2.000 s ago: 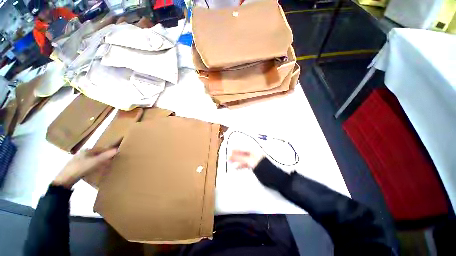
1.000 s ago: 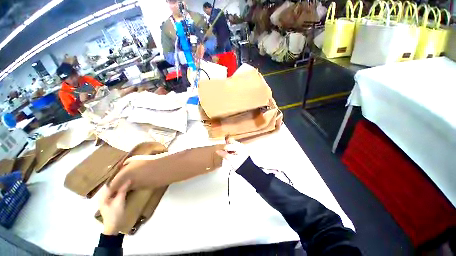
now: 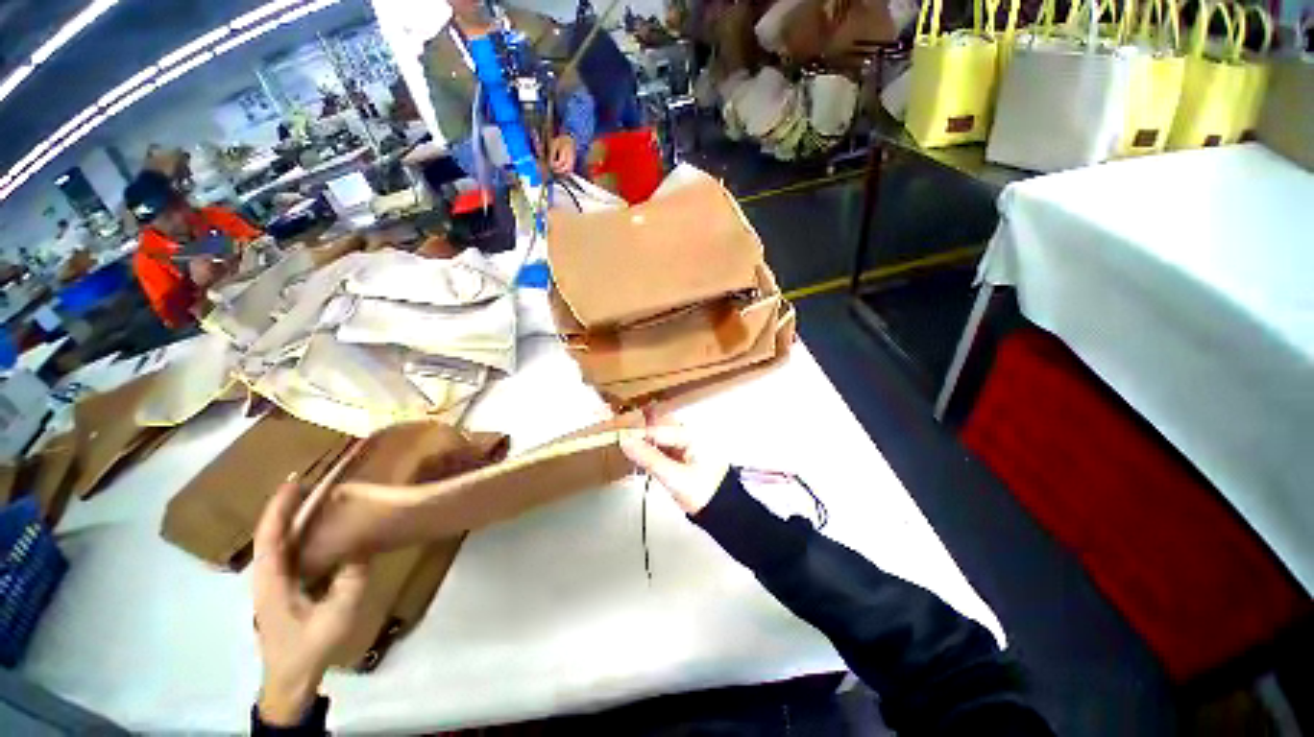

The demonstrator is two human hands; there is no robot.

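A brown bag (image 3: 504, 497) is held up off the white table. My left hand (image 3: 306, 590) grips its left end, thumb and fingers around the cloth. My right hand (image 3: 666, 458) pinches its right end at the edge. A pale edge line runs along the bag. A dark cord (image 3: 785, 482) shows on the table beside my right sleeve, and a thin dark strand hangs or lies below my right hand. Whether snips are in my right hand cannot be seen. More brown bags (image 3: 238, 482) lie under and left of the held one.
A stack of brown bags (image 3: 656, 267) stands at the table's far side. Grey-white bags (image 3: 382, 324) are heaped far left. A blue basket (image 3: 26, 576) is at the left edge. People stand and sit behind. A white-covered table (image 3: 1182, 288) with yellow-handled bags is right, above red material (image 3: 1124, 504).
Since two seconds ago, the view has tilted up and the bag has been lifted off the table. My right hand now holds its right end. Over the last second, my left hand has turned around the cloth.
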